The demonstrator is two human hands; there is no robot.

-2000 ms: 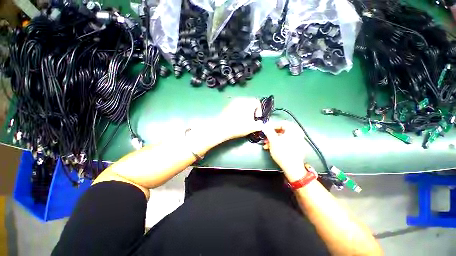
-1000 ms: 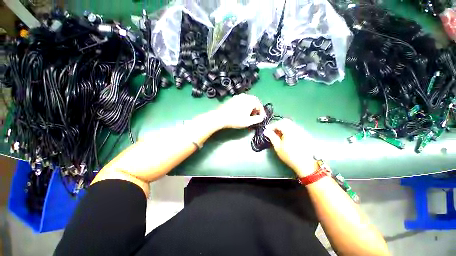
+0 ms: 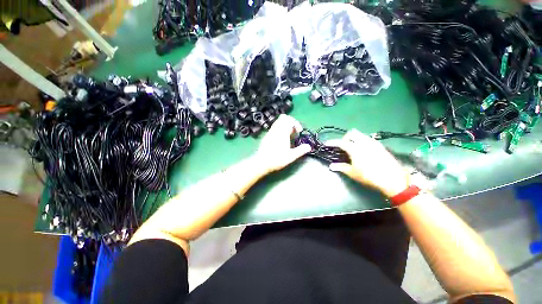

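Observation:
A small black cable coil (image 3: 324,149) lies between my two bare hands above the green bench, near its front edge. My left hand (image 3: 280,142) grips its left end. My right hand (image 3: 364,160) holds its right end with thumb and fingers. A thin black loop stands up behind the coil. A blurred pale green and silvery cable end (image 3: 443,172) shows just right of my right wrist, beside the red wristband.
Assembled cables (image 3: 101,160) are heaped at left. Black ring-shaped shells (image 3: 252,116) spill from clear bags (image 3: 350,29) at the back. Cables with green boards (image 3: 472,145) are piled at right. A blue bin (image 3: 65,273) stands below left. Blue stool parts (image 3: 532,202) show at right.
The coil has turned from upright to nearly level between my hands. My right hand has moved right and up. The view has shifted and tilted, showing more at the back left.

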